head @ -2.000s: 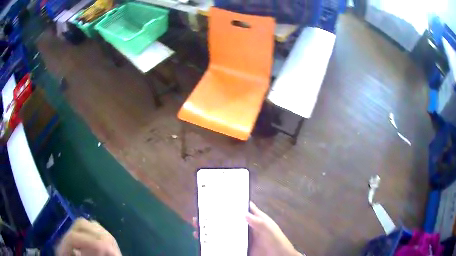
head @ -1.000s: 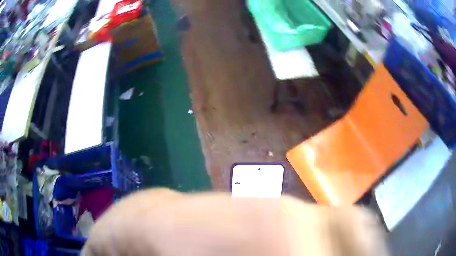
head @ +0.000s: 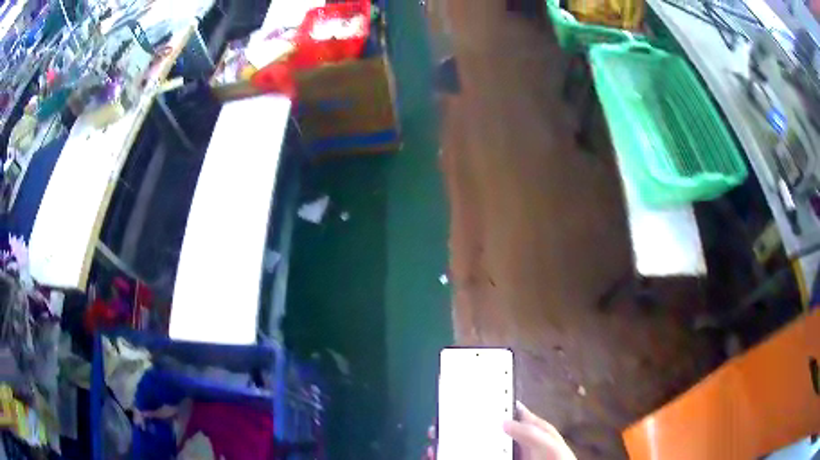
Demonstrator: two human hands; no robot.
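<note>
A smartphone [head: 476, 409] with a dark edge and a glaring white screen stands upright at the bottom of the view, its lower end cut off by the edge. My right hand [head: 542, 437] holds it from the right side, with the thumb at the screen's right edge. Small fingertips show at the phone's left edge. The rest of the hand is cut off. My left hand is not in view. The screen's content is too bright to read.
A blue crate [head: 193, 382] holds cloth at lower left, beside a white bench [head: 234, 216]. A carton [head: 346, 103] bears a red basket [head: 334, 34]. A green basket [head: 670, 121] sits on a white bench at right. An orange chair [head: 733, 400] is at lower right.
The view has turned left along the green floor strip; the orange chair has moved to the lower right. The large blurred hand that covered the phone's lower part is gone. The phone remains held.
</note>
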